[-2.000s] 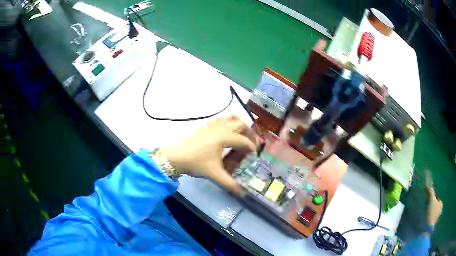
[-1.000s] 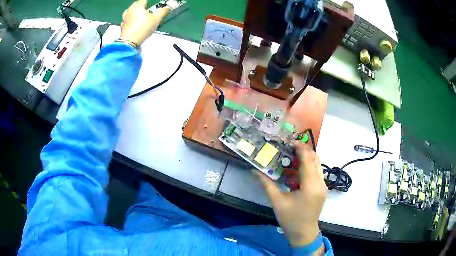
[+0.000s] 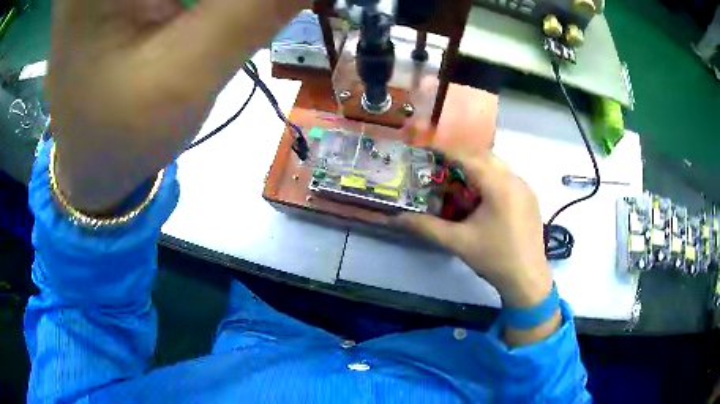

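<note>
The power supply board, with two yellow parts, lies in the slot of the reddish-brown test fixture, under the clear acrylic plate. The black plunger stands above and behind it. My right hand grips the board's right end, thumb along the front edge. A dark red thing shows between its fingers; I cannot tell what it is. My left hand is raised large and blurred at the upper left, its fingers cut off by the top edge, so its hold is hidden.
The analog meter stands at the left rear. A black lead runs to the fixture's left. At right are a coiled black cable, a small screwdriver and a row of boards. The beige instrument's shelf is behind.
My left hand has moved from the far-left back to high and close in front of me. The board has gone from tilted at the fixture's front to lying under the acrylic plate.
</note>
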